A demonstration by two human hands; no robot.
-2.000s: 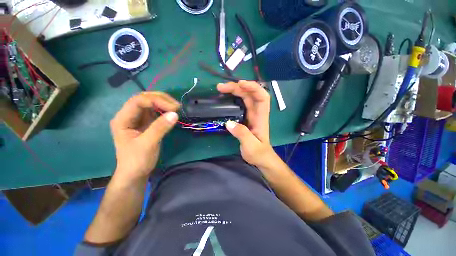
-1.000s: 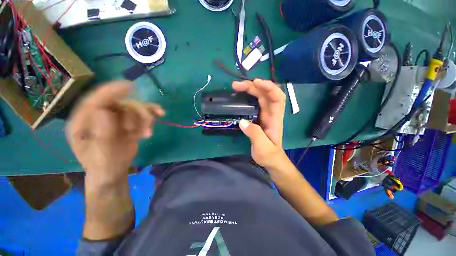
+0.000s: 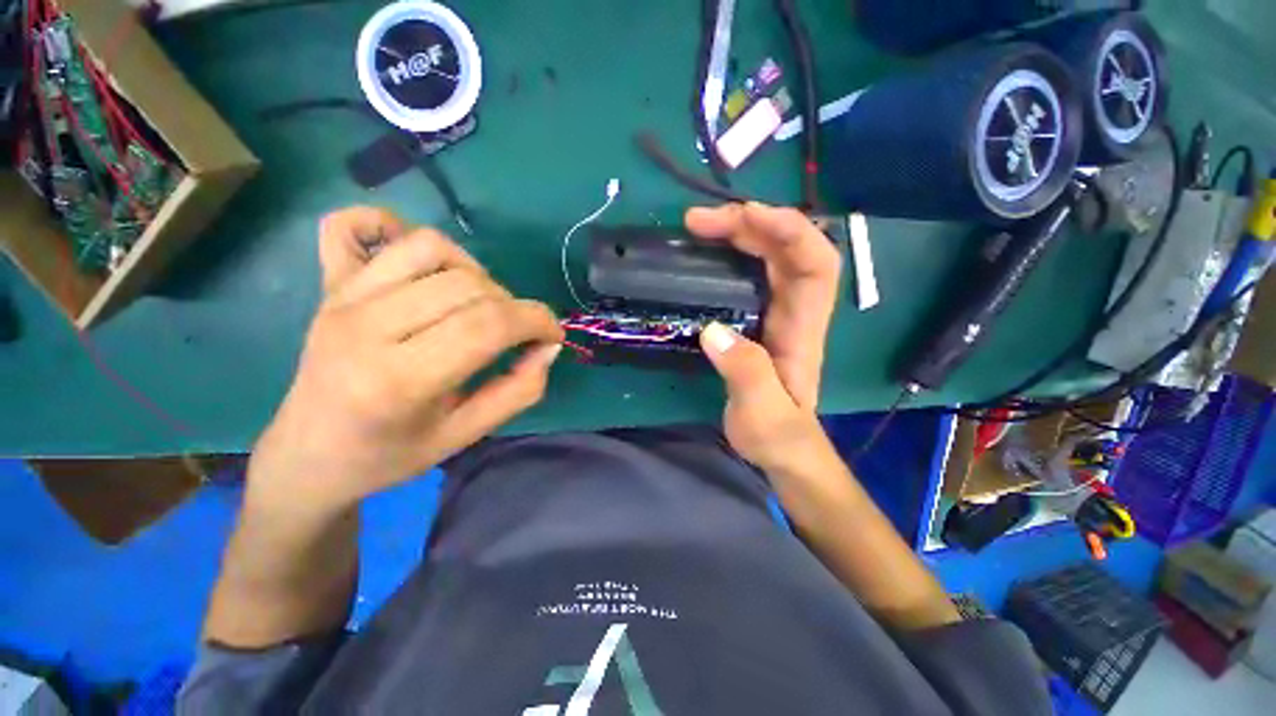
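My right hand is shut on the speaker inner housing, a black shell held over the green bench, its open side with wires turned towards me. My thumb lies on the open side. My left hand is at the housing's left end, with thumb and index finger pinched on the red lead wires. A thin white wire with a small white plug sticks up from the housing's left end.
Dark blue speakers lie at the upper right, beside a black electric screwdriver and a soldering iron. A brown parts box stands left. A white-ringed disc, USB drive and white strip lie beyond my hands.
My left hand, blurred and away to the left a second ago, is now back at the housing's left end, pinching the red wires. My right hand still holds the housing. The view has shifted.
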